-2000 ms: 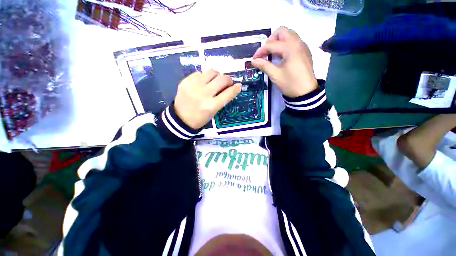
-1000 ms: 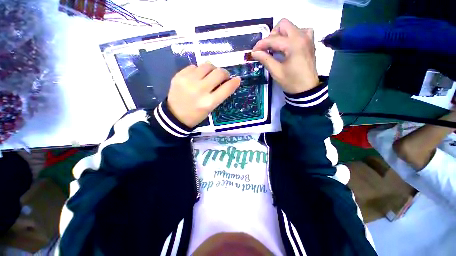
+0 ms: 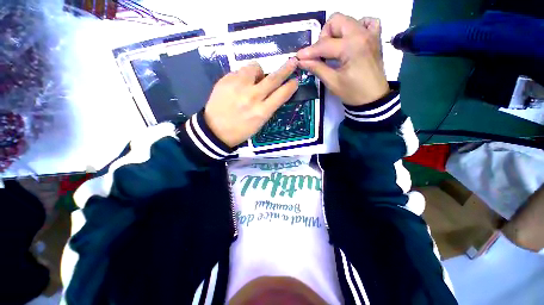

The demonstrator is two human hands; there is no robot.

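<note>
A white two-window housing frame (image 3: 320,128) lies on the white sheet in front of me. A green circuit board (image 3: 280,128) sits in its right window, and a dark panel (image 3: 191,74) shows in the left window. My left hand (image 3: 241,107) rests over the middle of the frame, its fingertips reaching the board's upper part. My right hand (image 3: 352,62) is at the frame's upper right, thumb and finger pinched on the small module, which is mostly hidden between the fingertips of both hands.
Bagged modules (image 3: 30,83) lie at the far left. Module strips with wires (image 3: 95,7) are at the upper left. A blue tool (image 3: 471,37) lies at the right, with a black cord (image 3: 477,136) below it. A person's arm (image 3: 528,223) is at the right edge.
My left fingers have extended up and right to meet the right fingertips. The red-brown module seen earlier is now mostly covered. The frame appears slightly higher and further left in view.
</note>
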